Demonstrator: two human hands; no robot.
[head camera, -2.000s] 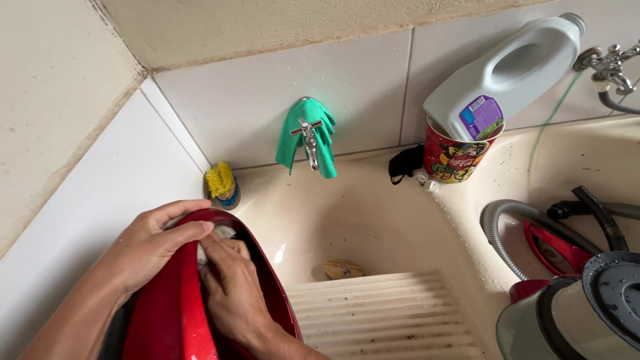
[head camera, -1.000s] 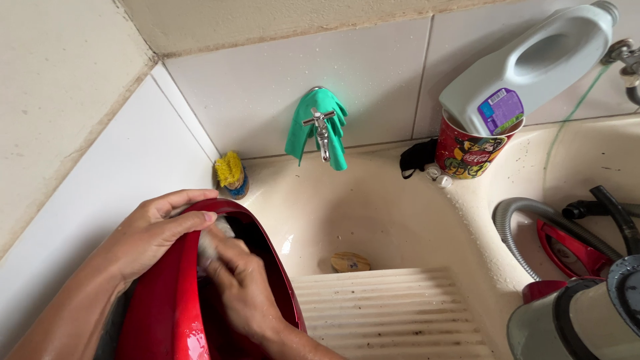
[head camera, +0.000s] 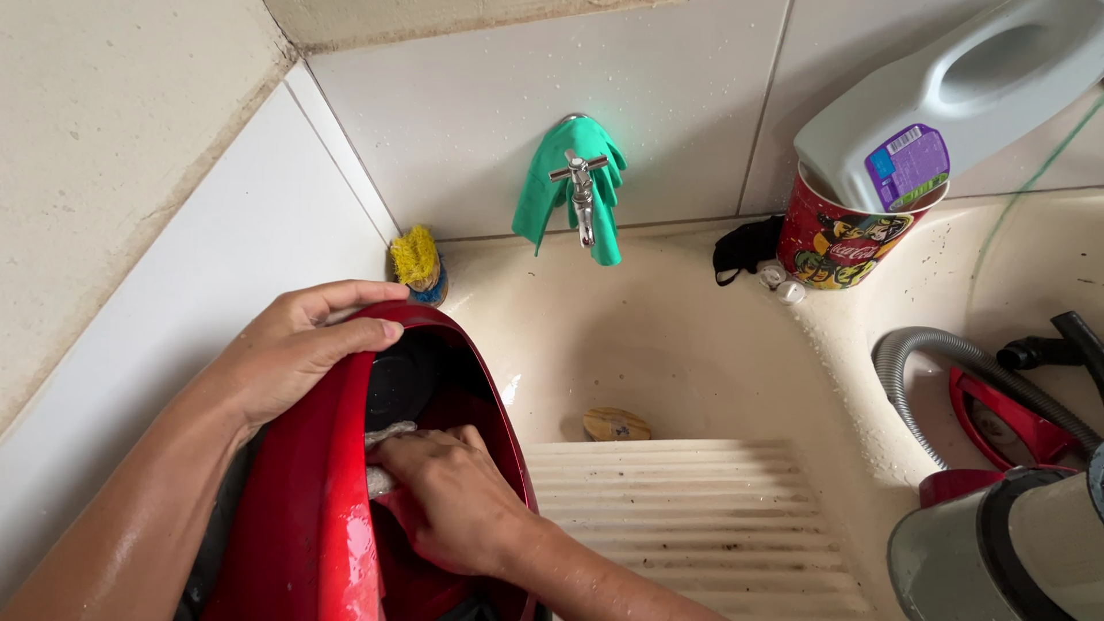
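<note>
A glossy red plastic vacuum cleaner body (head camera: 345, 517), with a dark hollow inside, is tilted over the left side of the cream laundry sink (head camera: 690, 345). My left hand (head camera: 302, 345) grips its upper rim, thumb on the near side of the edge. Inside the hollow, my right hand (head camera: 457, 496) presses a whitish wet cloth (head camera: 379, 479) against the inner wall; its fingertips are partly hidden. Beyond the body, a yellow scrubbing brush (head camera: 415, 256) stands in the corner by the tiles.
Green rubber gloves (head camera: 543, 185) hang behind a metal tap (head camera: 582, 198). A wooden brush (head camera: 617, 424) lies by the ribbed washboard (head camera: 681, 526). At right are a red bucket (head camera: 845, 241) holding a grey jug (head camera: 975, 95), a black cloth (head camera: 746, 246), a grey hose (head camera: 936, 341) and a clear canister (head camera: 949, 543).
My right hand has moved lower inside the red body with the cloth. My left hand keeps its hold on the rim.
</note>
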